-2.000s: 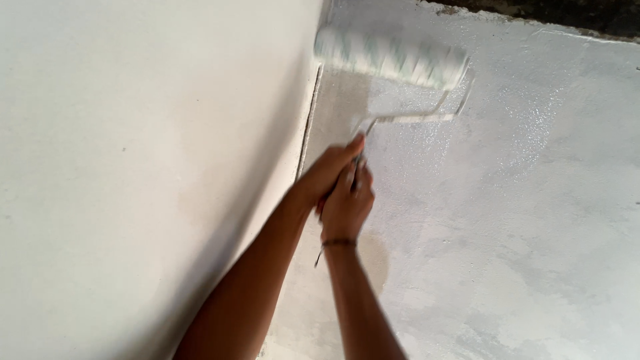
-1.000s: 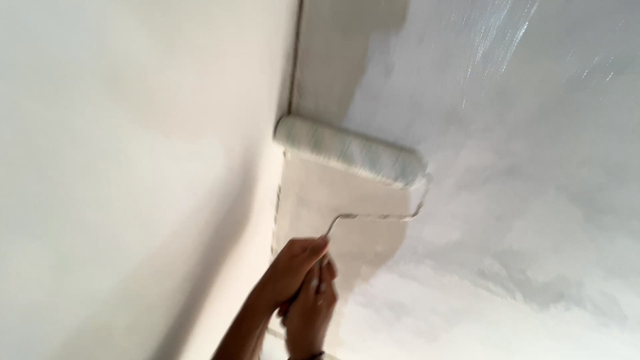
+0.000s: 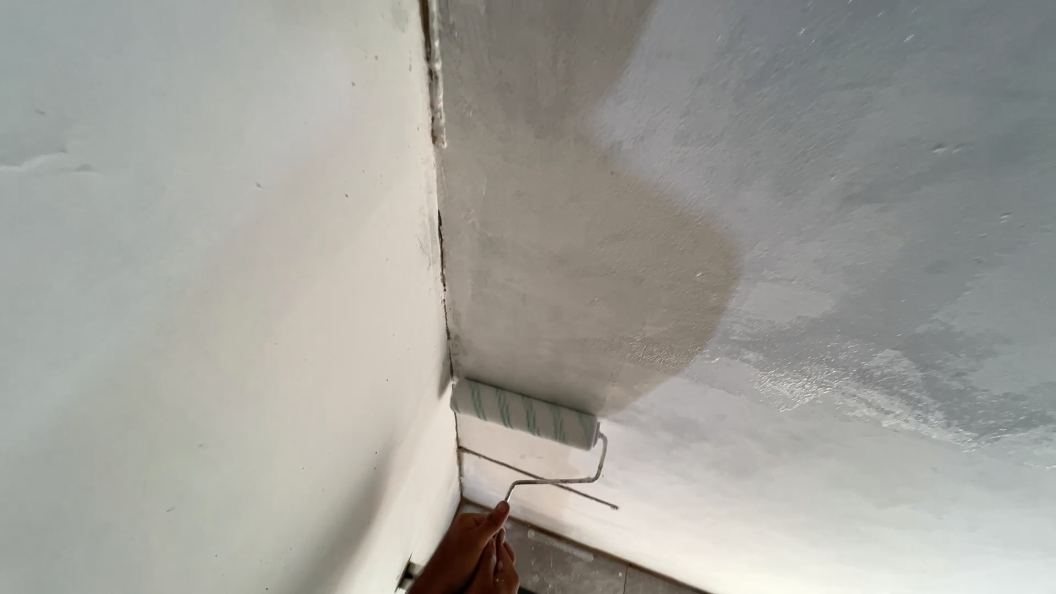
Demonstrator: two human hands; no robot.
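A paint roller (image 3: 528, 415) with a white cover striped in green lies against the beige, darker patch of wall close to the corner. Its bent wire frame runs down from the right end of the cover to the handle. My left hand (image 3: 473, 532) is wrapped around the handle, thumb up along it. My right hand (image 3: 498, 569) grips the same handle just below and beside the left, partly cut off by the bottom edge. The handle itself is mostly hidden by the fingers.
A pale wall (image 3: 247, 247) stands close on the left, meeting the painted wall (image 3: 866, 247) at a cracked corner. A thin dark line (image 3: 540, 478) crosses the wall low down. Grey floor tiles (image 3: 569, 565) show at the bottom, beside a small dark object (image 3: 408, 575).
The roller and both hands have moved down along the corner, from near the dark upper edge to low on the wall. Both hands have kept hold of the handle. The view has tilted down.
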